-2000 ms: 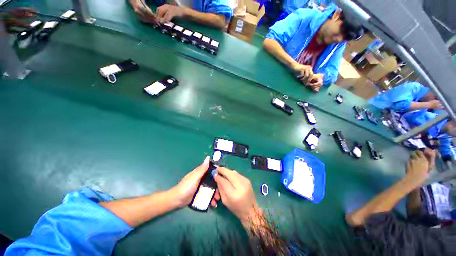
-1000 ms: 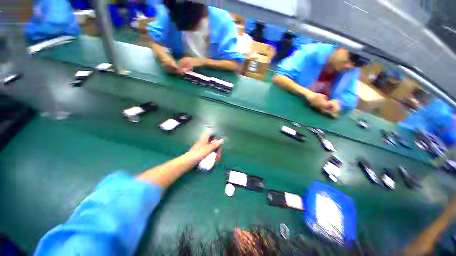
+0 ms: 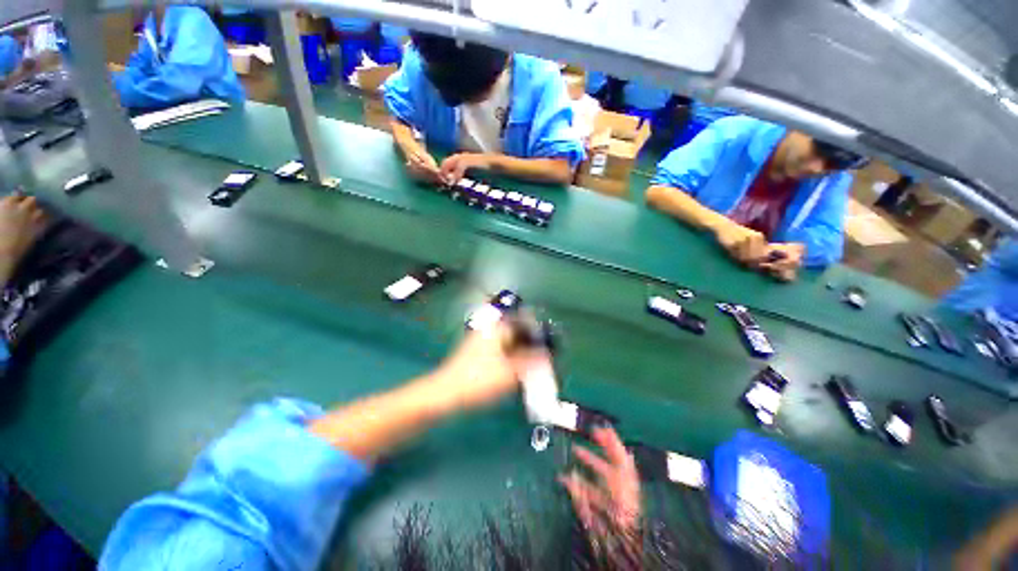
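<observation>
My left hand (image 3: pixel 486 363) is blurred, closed around a black phone handset (image 3: pixel 540 385) with a white face, held above the bench. Another handset (image 3: pixel 489 315) lies on the belt just beyond it. My right hand (image 3: pixel 608 485) is low in the picture, fingers spread, with nothing seen in it. A black and white handset (image 3: pixel 575 418) lies at its fingertips, partly hidden, with a small pale oval part (image 3: pixel 540 437) beside it. A further handset (image 3: pixel 683 470) lies left of the blue parts bin (image 3: pixel 770 502), which holds white parts. Dark hair covers the bottom edge.
Other handsets lie along the green belt, one left (image 3: pixel 413 281) and several right (image 3: pixel 765 394). A person opposite works at a handset row (image 3: pixel 502 201); another sits further right. A metal post (image 3: pixel 128 167) and a dark tray (image 3: pixel 84 268) stand left. A grey frame crosses the top.
The view has swung left. My left hand has left the first handset, reached to the belt, and now holds a handset nearer me. My right hand has let go and opened. One left belt handset is gone.
</observation>
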